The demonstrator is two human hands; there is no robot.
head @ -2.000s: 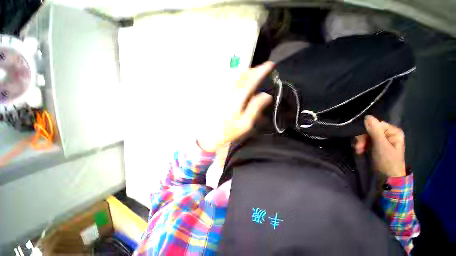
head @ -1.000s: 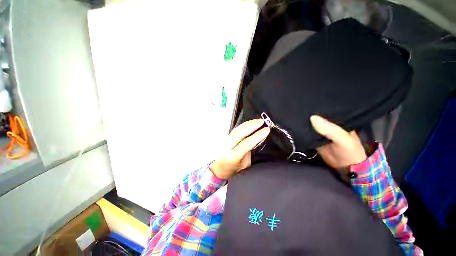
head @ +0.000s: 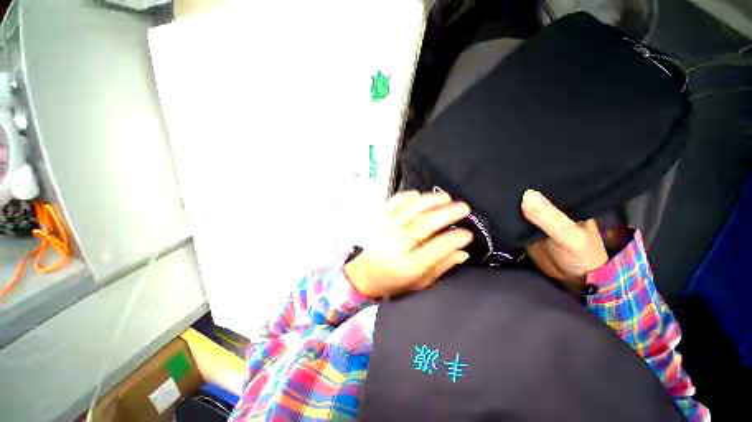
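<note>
A black fabric bag body (head: pixel 552 124) lies over my lap, its broad plain side up. My right hand (head: pixel 567 246) grips its near lower edge, thumb on top and fingers underneath. My left hand (head: pixel 416 246) is at the bag's near left corner, fingers bent over the zip edge; whether they pinch it is hidden. A silvery zip chain (head: pixel 481 232) curves out beside the left fingertips towards the near edge. Another silvery line (head: pixel 660 59) shows at the bag's far right corner.
A white table or board (head: pixel 280 165) with green marks stands at the left. Beyond it are a grey panel (head: pixel 107 140), an orange cord (head: pixel 51 239) and part of a fan. A cardboard box (head: pixel 148 387) is at the lower left. Blue material (head: pixel 726 284) lies at the right.
The bag was first open with its zip loop showing, then turned plain side up. Since then my left hand has moved further over the zip corner. My right hand keeps its grip.
</note>
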